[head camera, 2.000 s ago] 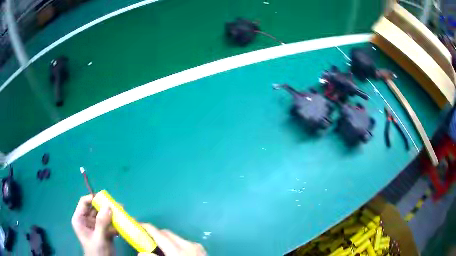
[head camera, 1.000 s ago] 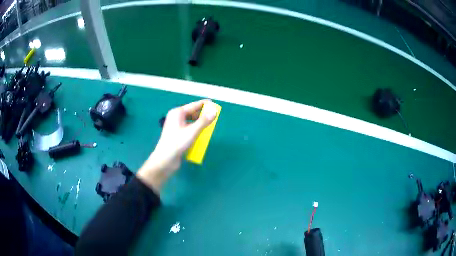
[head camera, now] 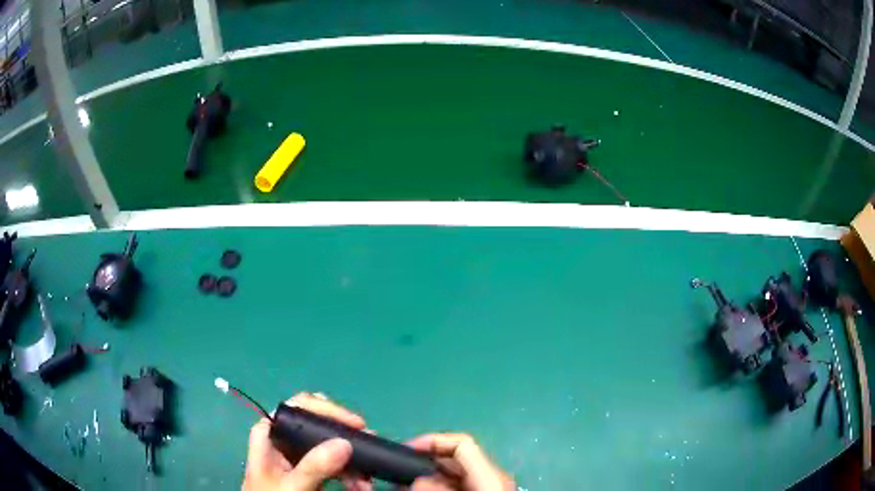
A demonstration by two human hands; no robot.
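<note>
A black handle tube [head camera: 350, 443] is held tilted above the green bench near the bottom of the view. Its red and black lead ends in a small white connector plug [head camera: 222, 385] at the upper left. My left hand [head camera: 302, 451] is closed around the tube's lead end. My right hand [head camera: 461, 462] holds the other end and hides its tip. A yellow tube [head camera: 280, 162] lies on the green conveyor belt. Black end caps [head camera: 226, 286] lie on the bench left of centre.
Black housings lie at left [head camera: 147, 404] and heaped at right [head camera: 741, 334]. A round-bodied unit [head camera: 114, 285] and a curved strip [head camera: 38, 347] are at left. A white rail [head camera: 461, 215] borders the belt, which bears two units. A hammer [head camera: 857, 374] and carton [head camera: 862, 245] are at the right edge.
The yellow tube has gone from my left hand to the belt. The black tube, lying on the bench one second ago, is now in both hands. The view has shifted.
</note>
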